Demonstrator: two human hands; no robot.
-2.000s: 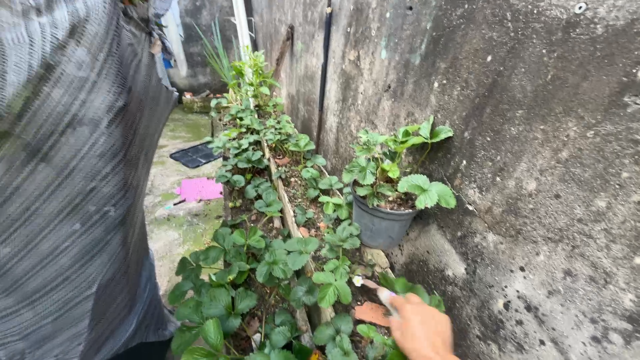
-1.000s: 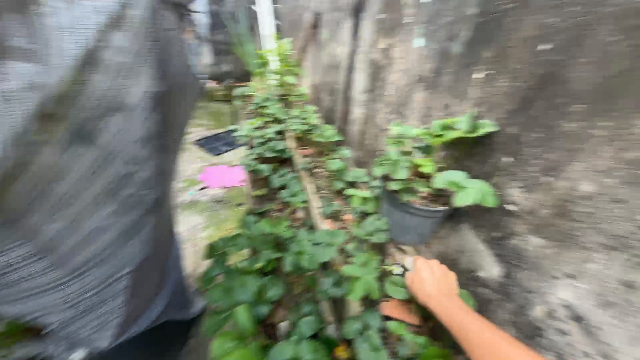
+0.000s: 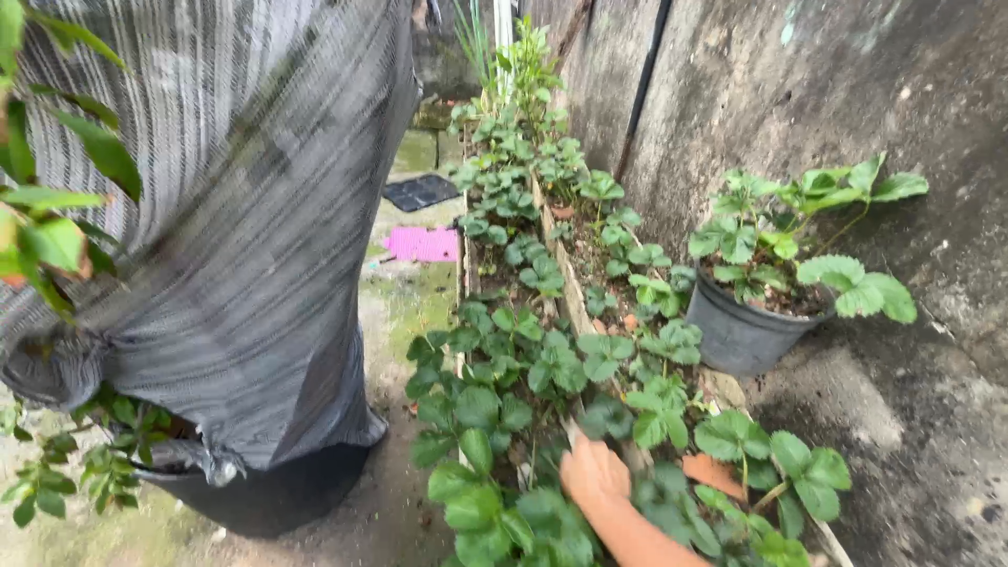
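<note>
My right hand [image 3: 594,471] reaches into the strawberry plants from below, its fingers closed around the end of a slim pale object [image 3: 572,431] that points up and away; what it is cannot be made out. Strawberry leaves [image 3: 476,409] surround the hand on both sides. Just above it runs the weathered board [image 3: 563,264] that divides the long bed. Right of the hand a piece of terracotta [image 3: 715,475] lies among the leaves. My left hand is out of the picture.
A grey plastic pot [image 3: 740,335] with a strawberry plant stands against the stained wall [image 3: 866,378]. At left, grey mesh cloth [image 3: 260,236] drapes over a large black pot [image 3: 260,492]. A pink mat [image 3: 423,244] and a black tray [image 3: 421,192] lie on the ground.
My right hand has moved left, from beside the terracotta piece below the grey pot to the plants near the dividing board. The view has shifted, and leaves now show at the left edge.
</note>
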